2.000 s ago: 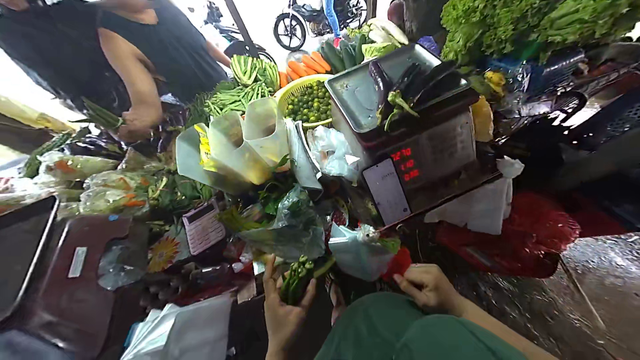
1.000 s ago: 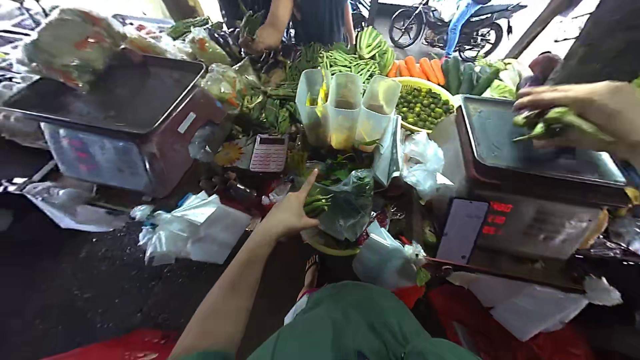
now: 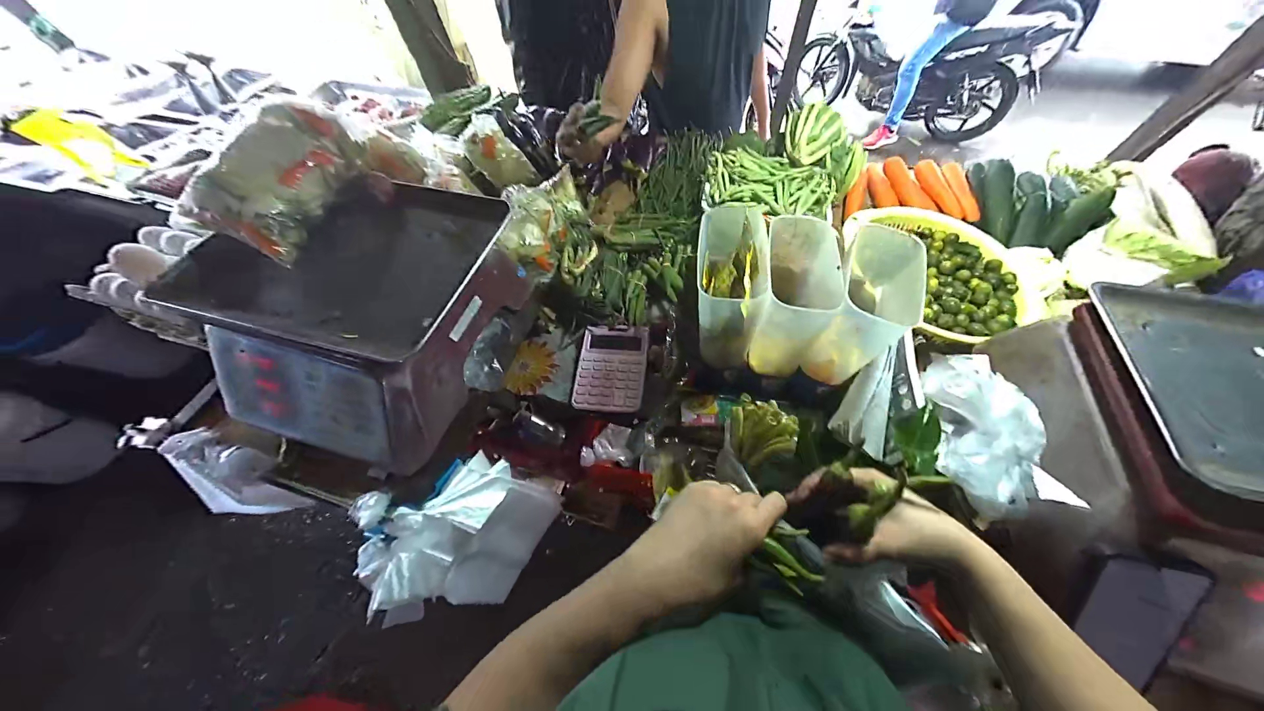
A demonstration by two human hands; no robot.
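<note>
My left hand (image 3: 706, 543) is closed at the rim of a thin plastic bag (image 3: 869, 592), with slim green vegetables (image 3: 785, 558) just below its fingers. Close on its right, my right hand (image 3: 913, 528) grips dark eggplants by their green stem ends (image 3: 869, 504), partly over the bag. The bag's opening and the eggplants' lower ends are hidden by my hands and blur. Beyond the hands stands a bunch of cut green stalks (image 3: 762, 433). A pink calculator (image 3: 610, 370) lies farther back, left of three joined translucent plastic containers (image 3: 805, 296).
Weighing scales stand at left (image 3: 341, 267) and right (image 3: 1185, 375). Stacked plastic bags (image 3: 464, 543) lie at the front left, a crumpled bag (image 3: 983, 430) at right. Behind are a basket of small green citrus (image 3: 963, 281), carrots (image 3: 913, 188) and a person's hand (image 3: 592, 133) holding vegetables.
My right hand has come from the right scale's tray to beside my left hand, bringing the eggplants. My left hand, more spread on the bag a second ago, is now closed.
</note>
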